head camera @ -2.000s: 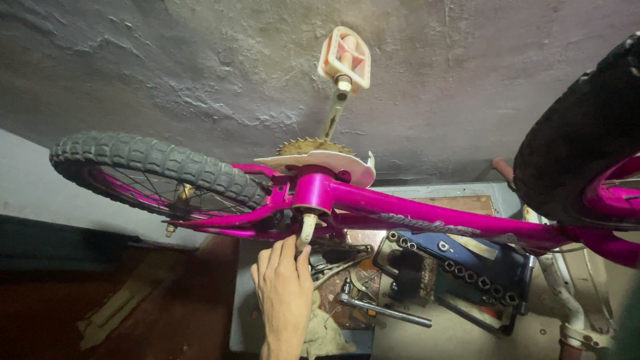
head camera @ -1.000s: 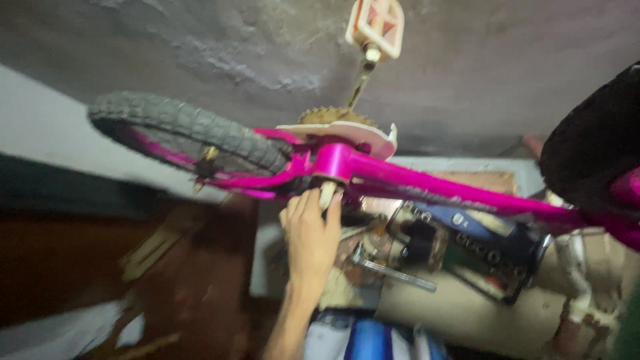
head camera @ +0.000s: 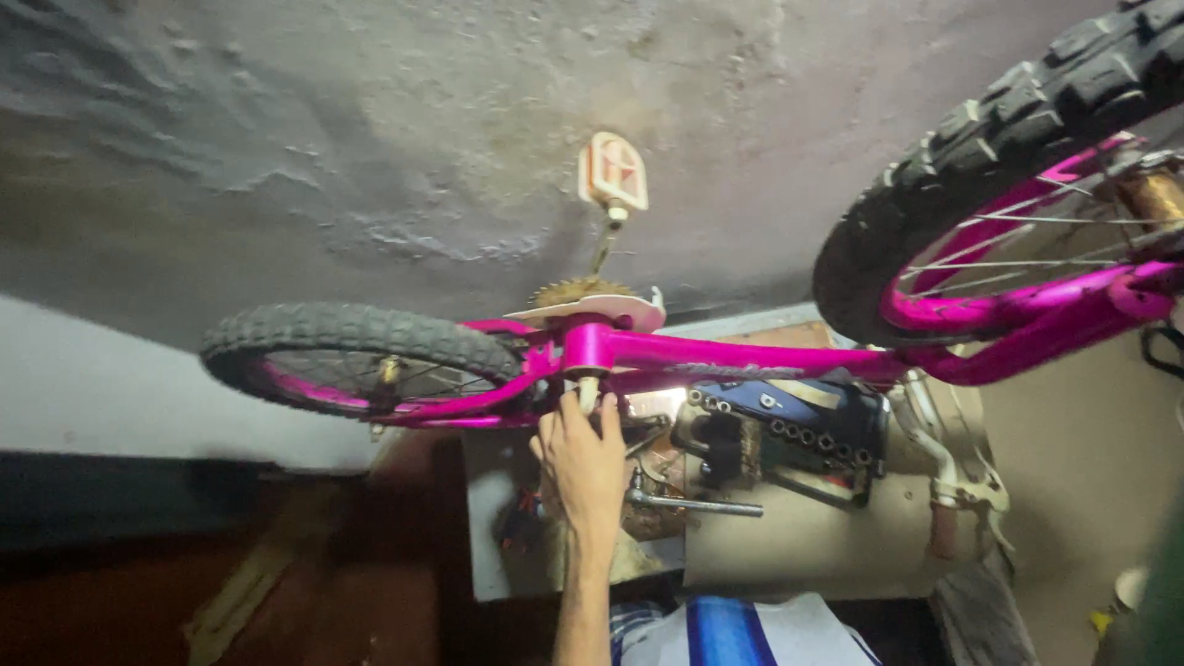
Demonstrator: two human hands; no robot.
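Note:
My left hand (head camera: 587, 449) is at the bottom bracket of a pink bicycle frame (head camera: 740, 353), its thumb and fingers closed around a pale crank arm (head camera: 588, 393). The hand hides much of that arm. On the frame's far side are a rusty chainring (head camera: 578, 291), a white guard disc (head camera: 601, 307) and the other crank arm, with a white and orange pedal (head camera: 613, 173) pointing up toward the wall. A knobby-tyred wheel (head camera: 361, 328) sits at the left, another (head camera: 934, 194) at the right. My right hand is out of view.
Beneath the frame lie an open blue socket set (head camera: 823, 425), a metal ratchet handle (head camera: 703, 505) and other tools. A handlebar (head camera: 930, 444) with a brake lever stands to their right. A rough grey wall (head camera: 416, 139) rises behind the bicycle.
My left hand stays at the crank arm and now reaches farther around it. The view has shifted, showing more of the right wheel.

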